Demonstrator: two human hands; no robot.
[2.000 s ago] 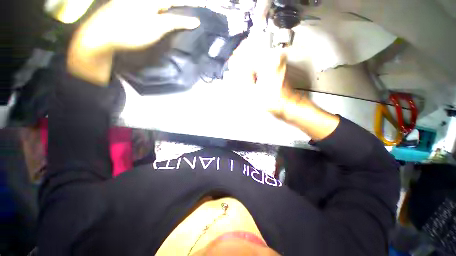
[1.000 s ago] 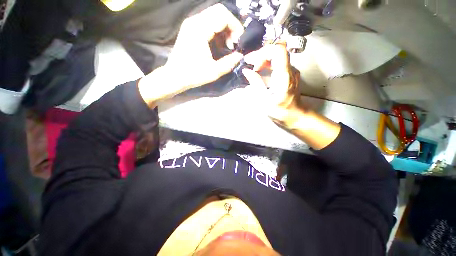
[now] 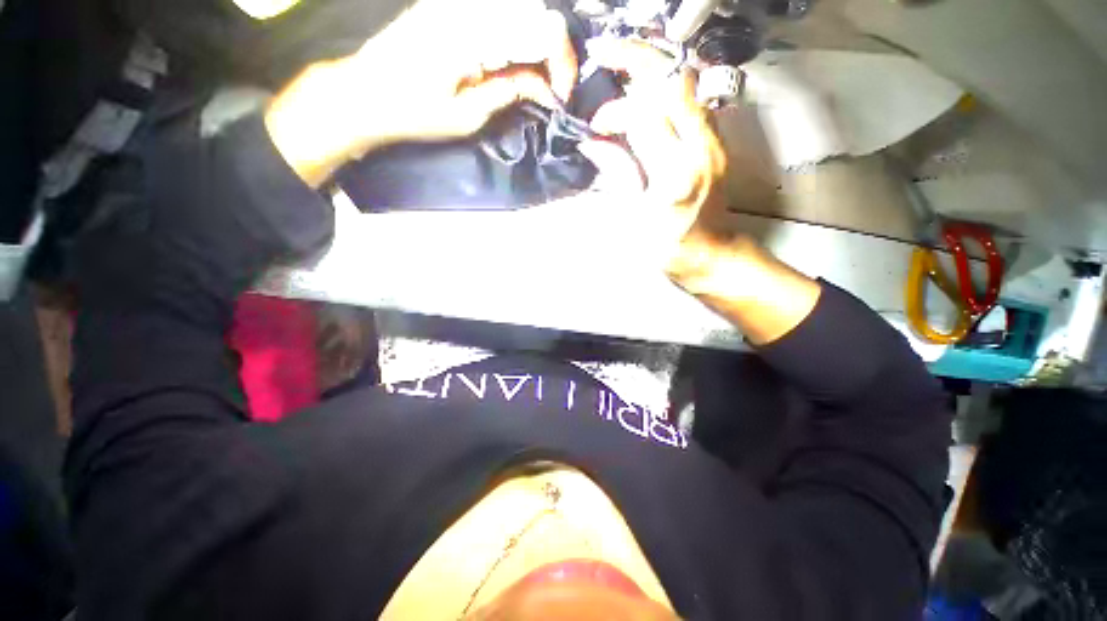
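Observation:
A dark, shiny garment piece (image 3: 443,176) lies bunched on the glaring white machine bed at upper centre. My left hand (image 3: 455,79) is at its upper left, with thumb and fingers pinching the cloth. My right hand (image 3: 668,152) is at its right end, fingers bent onto the cloth below the needle area. The fingertips of both hands are close together around a fold. A dark round machine fitting (image 3: 728,40) is just right of my right fingertips. Glare and my fingers hide the needle and presser foot. Both hands are partly washed out.
A pale curved sheet (image 3: 862,107) lies right of the needle area, below the cream machine body (image 3: 971,43). Scissors with a red loop (image 3: 995,261) and an orange loop (image 3: 914,291) lie at the right beside a turquoise tray (image 3: 1026,354). Dark cloth with pale patches (image 3: 103,127) is at the left.
Compared with one second ago, my left hand has moved left and up, and more of the dark cloth shows below it. Two seconds ago my right hand was off the cloth; now it grips it.

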